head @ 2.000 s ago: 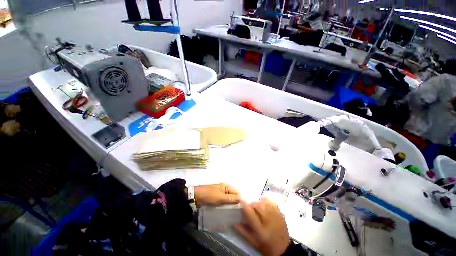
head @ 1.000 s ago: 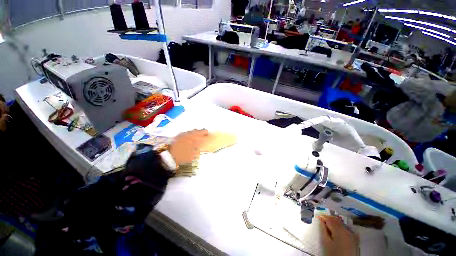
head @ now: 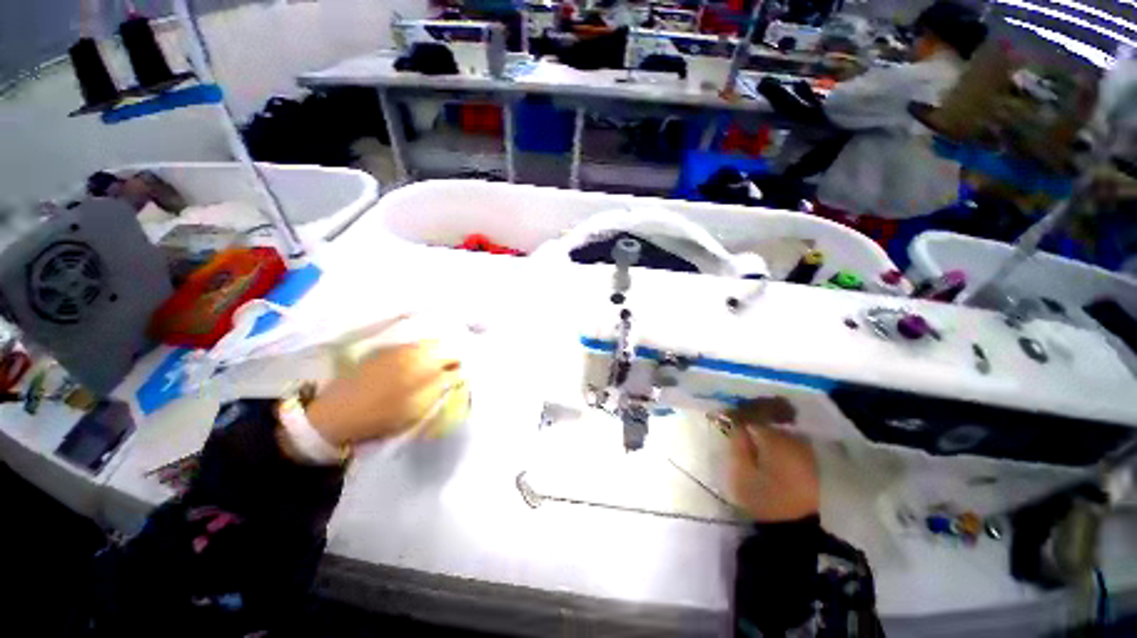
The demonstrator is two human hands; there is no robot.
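My left hand, slightly blurred, is left of the sewing machine with its fingers closed on a cream-beige cut piece. The hand and sleeve hide most of the stack behind them. My right hand is low on the machine bed, right of the presser foot, beside a brown patch. Its fingertips are blurred, and I cannot tell whether they hold anything. No cut piece is visible under the needle. The white machine head has a blue stripe.
A red box and a grey machine housing with a fan are at left. A dark flat rectangle lies near them. White trough bins stand behind the table. Small coloured discs lie at right. A person stands in the background.
The view has turned right. My left hand has gone from the work at the front edge to the stack and now holds a beige piece. My right hand has moved to the bed right of the needle.
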